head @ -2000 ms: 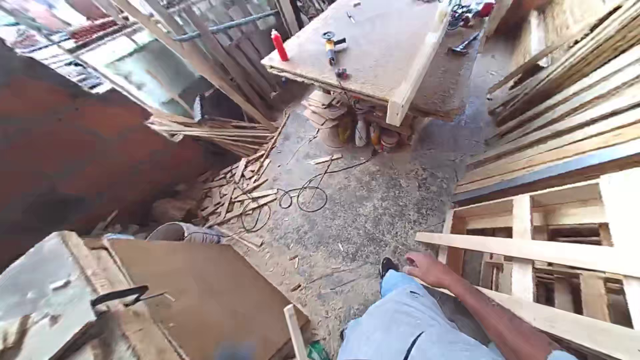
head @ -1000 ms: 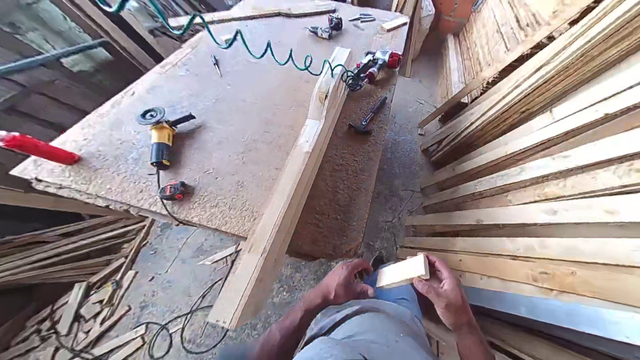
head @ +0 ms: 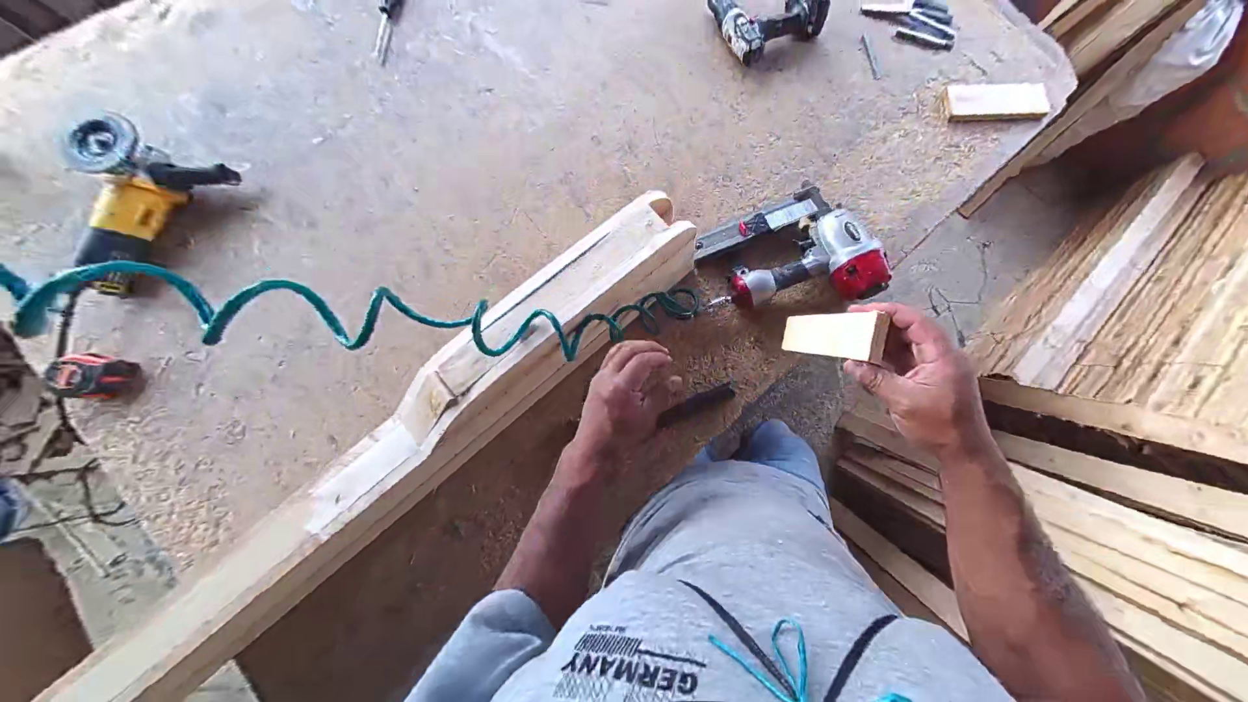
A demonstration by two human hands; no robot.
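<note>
My right hand grips a small wood block by its right end, above the near edge of the worktable. Close to the near side of a long wooden beam is my left hand, fingers curled, with nothing seen in it. A dark tool handle lies beside that hand; whether they touch cannot be told. Beyond the block lies a red and silver pneumatic nailer, joined to a green coiled air hose that crosses the beam.
An angle grinder and a tape measure lie at the left. At the back are a screwdriver, a cordless power tool and another wood block. Stacked boards stand at the right.
The view has moved up to the worktable. One second ago both hands were at the wood block; now only my right hand holds it, and my left hand is over by the beam.
</note>
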